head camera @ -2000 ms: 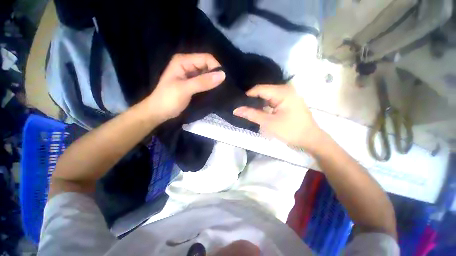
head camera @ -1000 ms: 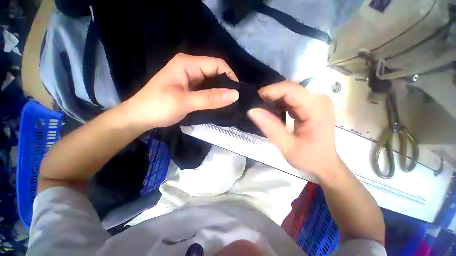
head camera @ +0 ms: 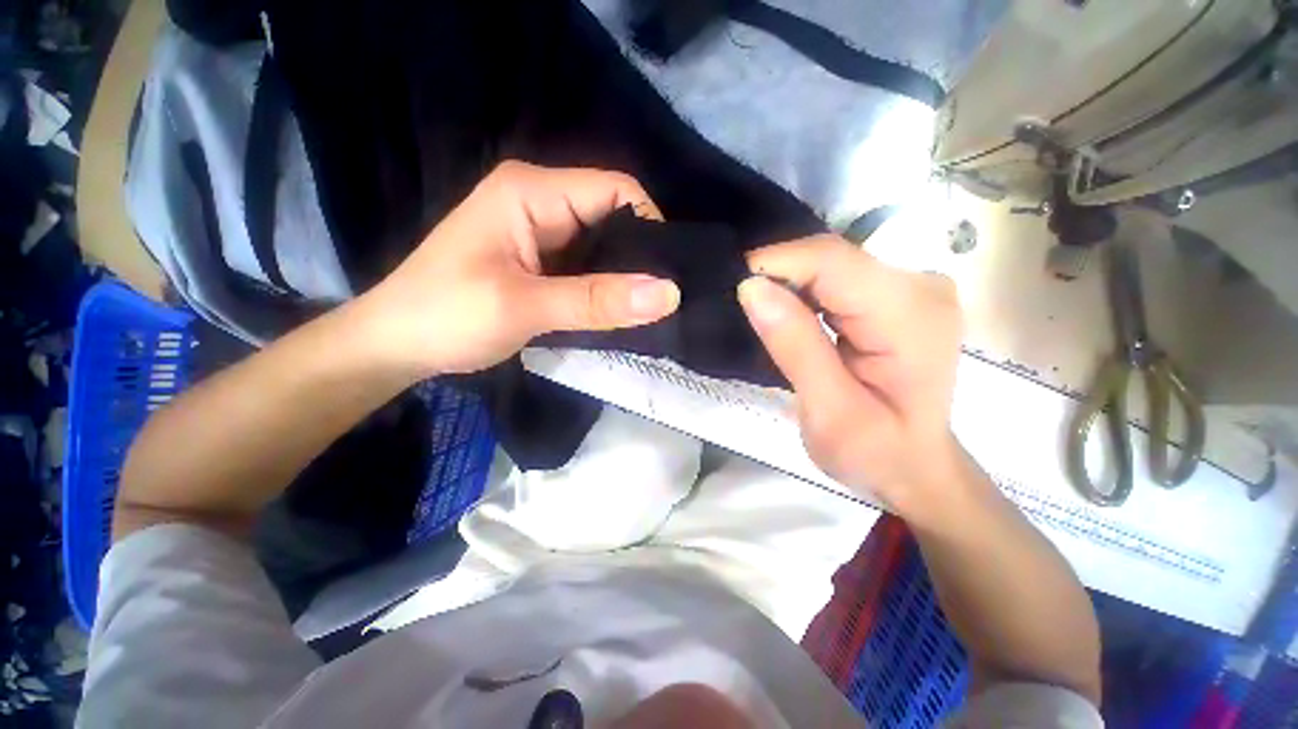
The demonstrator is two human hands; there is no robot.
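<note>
The black fabric edge (head camera: 698, 292) is stretched between my two hands, above the table's front edge. My left hand (head camera: 498, 278) pinches it between thumb and fingers on the left. My right hand (head camera: 868, 349) pinches its right end with thumb and forefinger. The black garment body (head camera: 470, 100) spreads up and away from my hands. Its grey fabric side (head camera: 797, 121) shows at the top and also at the left. The fingers under the cloth are partly hidden.
The cream sewing machine head (head camera: 1096, 86) is at upper right. Shears (head camera: 1139, 413) with yellow-brown handles lie right of my right hand. Printed ruler tape (head camera: 1110, 534) runs along the table's front edge. A blue basket (head camera: 93, 442) is at left; red and blue baskets (head camera: 911, 641) are below the table.
Both hands have shifted slightly right along the black cloth. My right thumb has closed onto the edge after being apart from the fingers a second ago.
</note>
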